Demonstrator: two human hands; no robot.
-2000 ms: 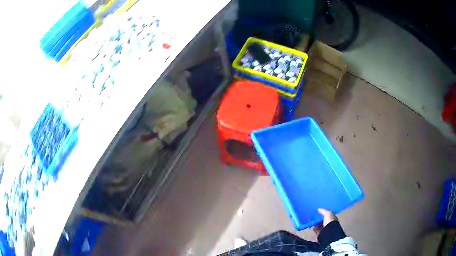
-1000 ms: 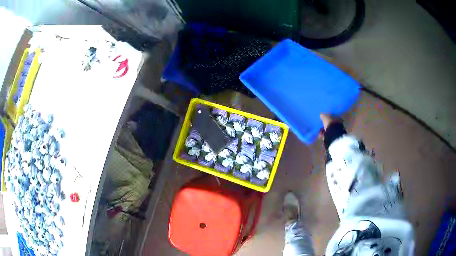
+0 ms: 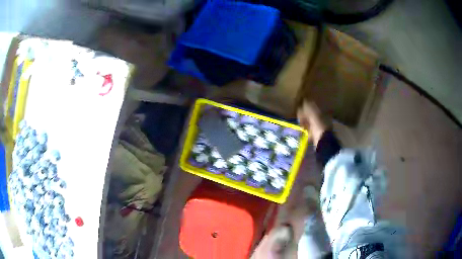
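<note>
My right hand point(image 3: 314, 122) is blurred, beside the upper right corner of a yellow-rimmed tray point(image 3: 243, 188). Whether it touches the rim, and how its fingers are set, is unclear. The tray holds rows of purple-and-white pieces point(image 3: 258, 172), with a flat dark grey rectangular object point(image 3: 220, 136) lying on them. The blue tray point(image 3: 233, 30) lies on a dark heap behind the yellow tray, away from my hand. My left hand is not in view.
A red stool point(image 3: 217, 227) stands in front of the yellow tray. An open cardboard carton point(image 3: 342, 76) is behind my hand. The white table point(image 3: 88, 141) at left bears a heap of pale pieces point(image 3: 38, 197), a small red disc point(image 3: 79, 221) and a red loop-shaped object point(image 3: 106, 84).
The blue tray has left my right hand and lies farther back and left on the dark heap. My right hand has moved slightly left, close to the yellow tray's corner.
</note>
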